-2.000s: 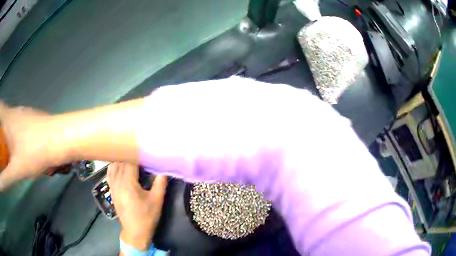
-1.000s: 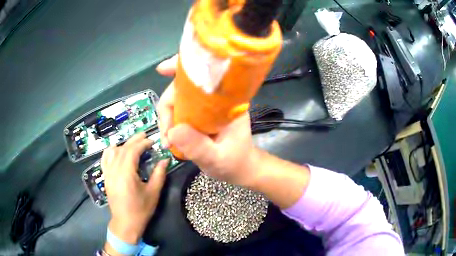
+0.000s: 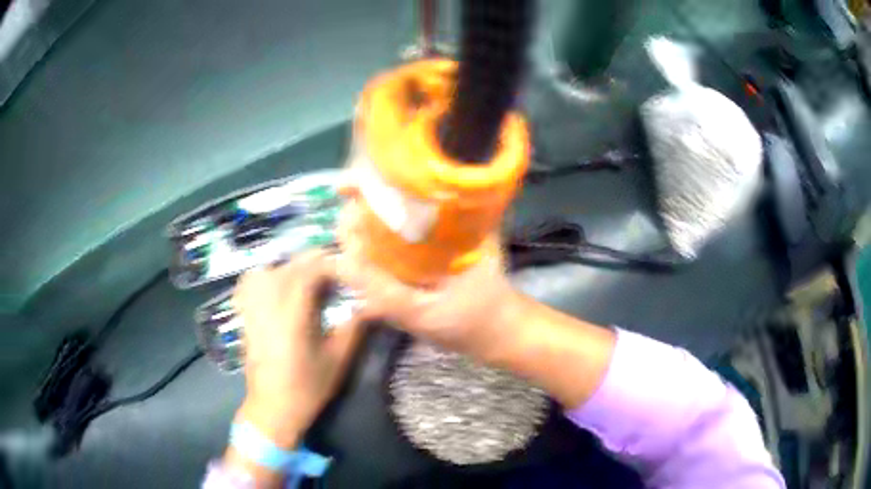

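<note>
My right hand [image 3: 444, 301] grips the orange electric screwdriver [image 3: 435, 205], held upright with its black coiled lead at the top; its tip is hidden. My left hand [image 3: 291, 329], with a light blue wrist strap [image 3: 277, 451], lies over the nearer adapter housing [image 3: 220, 331] and hides most of it; whether its fingers grip it is unclear. The farther housing [image 3: 181, 256] lies open beside it, with a green and white circuit board [image 3: 277, 224] inside. The picture is blurred.
A round dish of silvery screws [image 3: 468, 406] is near my body, below my right hand. A clear bag of screws [image 3: 702, 162] lies at the upper right, by flat black boxes. Black cords [image 3: 76, 387] lie at the left, and another bundle [image 3: 549, 244] right of the screwdriver.
The right arm, first stretched far left, came back with the screwdriver over the nearer housing. Since the last earlier frame, the screwdriver appears lower and smaller, and the whole view has shifted.
</note>
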